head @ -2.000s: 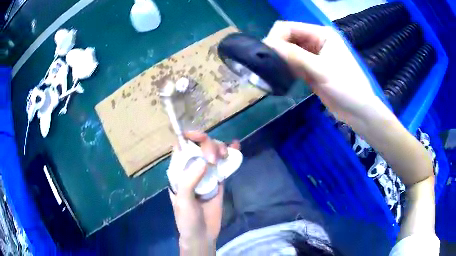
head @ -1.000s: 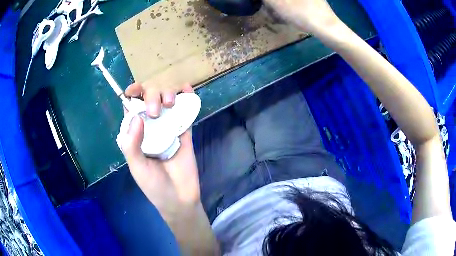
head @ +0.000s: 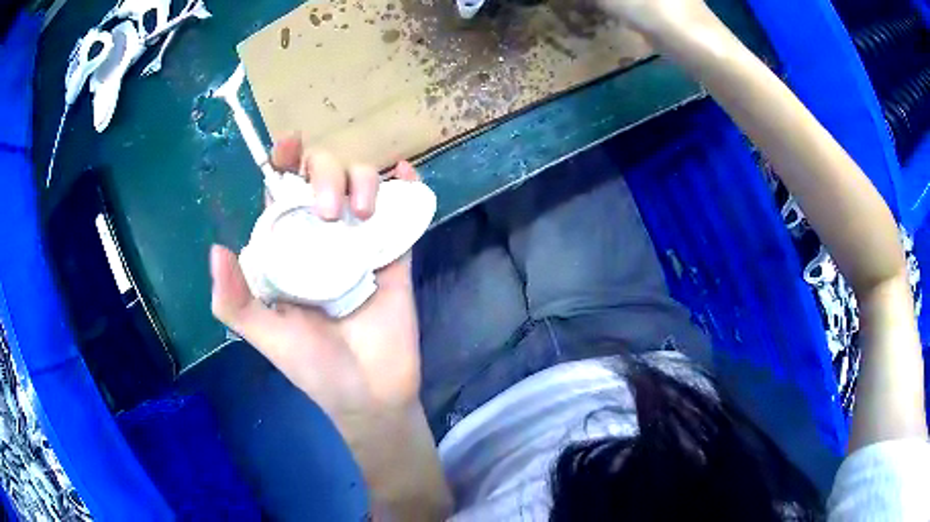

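Observation:
My left hand [head: 342, 306] holds a white wheel bracket [head: 306, 250] above the table's front edge. The fingers lie over its top and the thumb is off to the left side. Its thin arm [head: 250, 133] points up and away, with a forked end over the green table. My right hand [head: 637, 10] is at the top edge and mostly cut off, so its fingers and anything in them cannot be made out. A small white piece [head: 469, 6] shows at the top edge over the stained cardboard pad [head: 347, 92].
Loose white brackets [head: 112, 61] lie on the green table [head: 184, 153] at upper left. A dark flat object [head: 102, 275] with a pale strip is at the table's left edge. Blue bins stand on both sides, with white parts at left [head: 31, 449] and right [head: 831, 296]. Black wheels [head: 897, 61] show at upper right.
The view has tilted down since the first frame. My left hand has brought the bracket closer, and its thumb has lifted off it. The black wheel from my right hand is out of clear view.

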